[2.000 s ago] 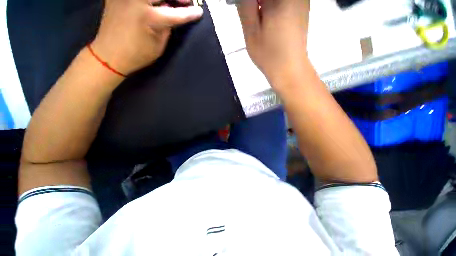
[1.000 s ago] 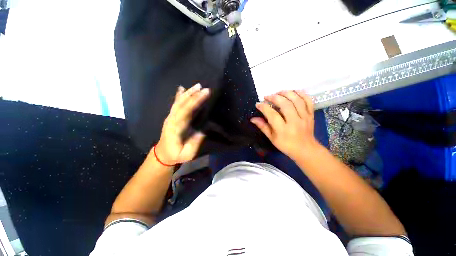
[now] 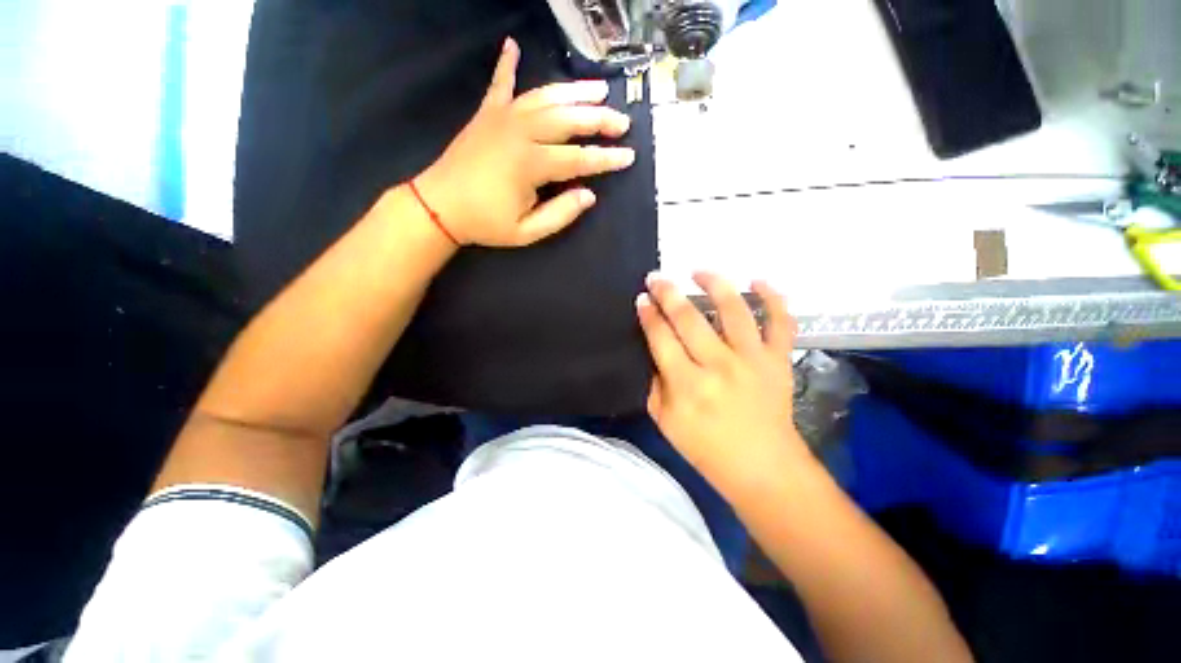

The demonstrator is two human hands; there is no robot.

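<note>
The black garment panel (image 3: 518,324) lies flat on the table, running from under the presser foot (image 3: 635,86) down over the front edge. My left hand (image 3: 531,162) lies flat on the panel with fingers spread, its fingertips just below the foot. My right hand (image 3: 719,376) is at the panel's right-hand edge near the table's front, its fingertips around the seam edge (image 3: 654,246). Whether it pinches the cloth is hard to tell. The sewing machine head shows only its lower end, with a round tension knob (image 3: 692,26) beside the needle area.
A smartphone (image 3: 965,78) lies on the machine bed. Yellow scissors handles (image 3: 1153,253) and a green tool (image 3: 1159,181) lie at the right. A brown tape patch (image 3: 989,253), the ruler strip (image 3: 933,314), a blue bin (image 3: 1088,453) below, and speckled black cloth (image 3: 104,389) at the left.
My left hand has moved up and now lies flat on the panel near the foot. The panel is smoothed out with its right edge straighter. My right hand stays at the edge near the table's front.
</note>
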